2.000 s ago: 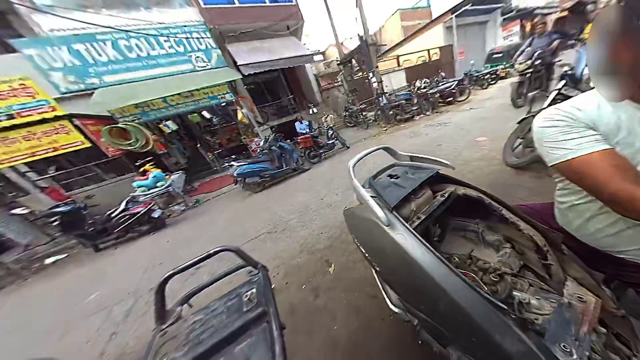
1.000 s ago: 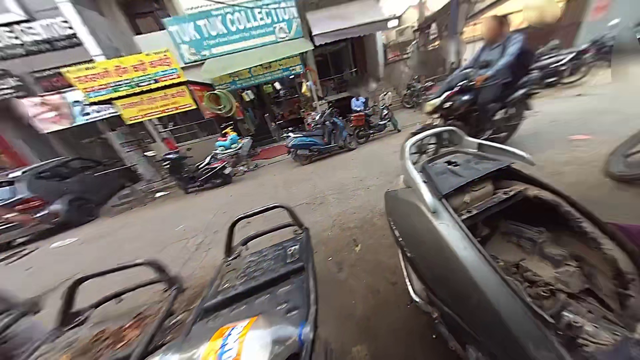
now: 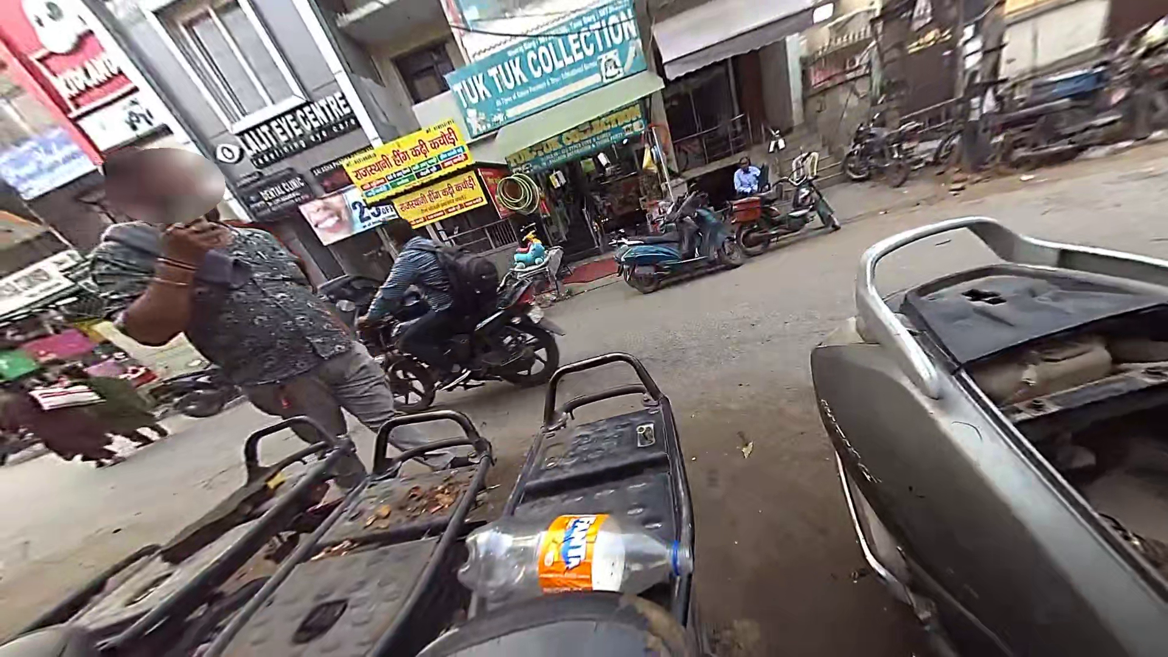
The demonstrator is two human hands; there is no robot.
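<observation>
Neither my left hand nor my right hand shows in the head view. A clear plastic Fanta bottle (image 3: 525,558) with an orange label and a blue cap lies on its side across a black metal rack (image 3: 593,452), above a dark rounded surface at the bottom edge. More black racks (image 3: 379,520) with dry debris on them stand to the left. At the right is a grey scooter body (image 3: 922,465) with a silver grab rail (image 3: 871,274); its seat is off and the dusty bay beneath is exposed.
A person (image 3: 283,310) stands beyond the left racks with a hand raised near the face. Behind, a rider with a backpack (image 3: 470,278) sits on a motorcycle (image 3: 516,351). Across the road, a blue scooter (image 3: 680,246) and another two-wheeler (image 3: 789,214) stand by the shops.
The view has swung left. The standing person and the backpack rider have come into view. The person in a pale shirt beside the grey scooter, seen two seconds ago, is out of view.
</observation>
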